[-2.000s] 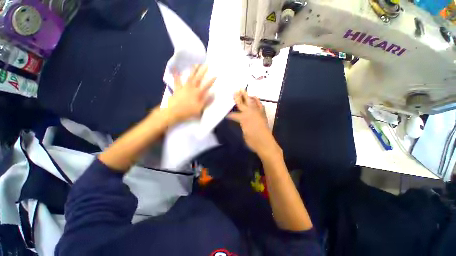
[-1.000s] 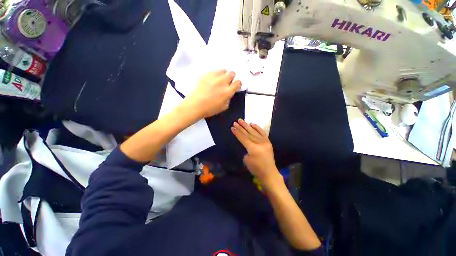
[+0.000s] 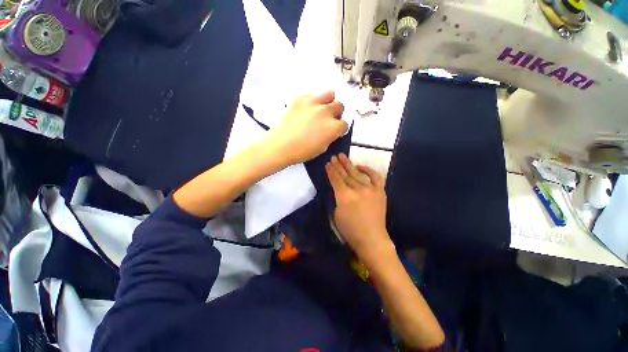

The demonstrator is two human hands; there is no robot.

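A white fabric piece [image 3: 279, 200] lies left of the needle area, partly under my left forearm. A navy fabric piece [image 3: 318, 180] lies between my hands, its upper end at my left fingers. My left hand [image 3: 313, 127] has curled fingers at the upper edge of the navy piece, just below and left of the needle; its fingertips are partly hidden. My right hand [image 3: 358, 196] lies flat with fingers together on the navy piece's right edge. The cream sewing machine [image 3: 468, 48] has its presser foot area [image 3: 375, 93] above the bed, right of my left hand.
Large navy panels [image 3: 172, 89] lie at left. A navy panel [image 3: 451, 158] lies right of the needle. White and navy sewn pieces [image 3: 76, 309] are heaped at lower left. A purple device [image 3: 51, 41] and bottles [image 3: 34, 117] stand at the left edge. Pens [image 3: 547, 199] lie on the right ledge.
My left hand has come off the crumpled white fabric and now sits closed near the needle. The white piece lies flatter, uncovering navy fabric. My right hand has flattened slightly lower.
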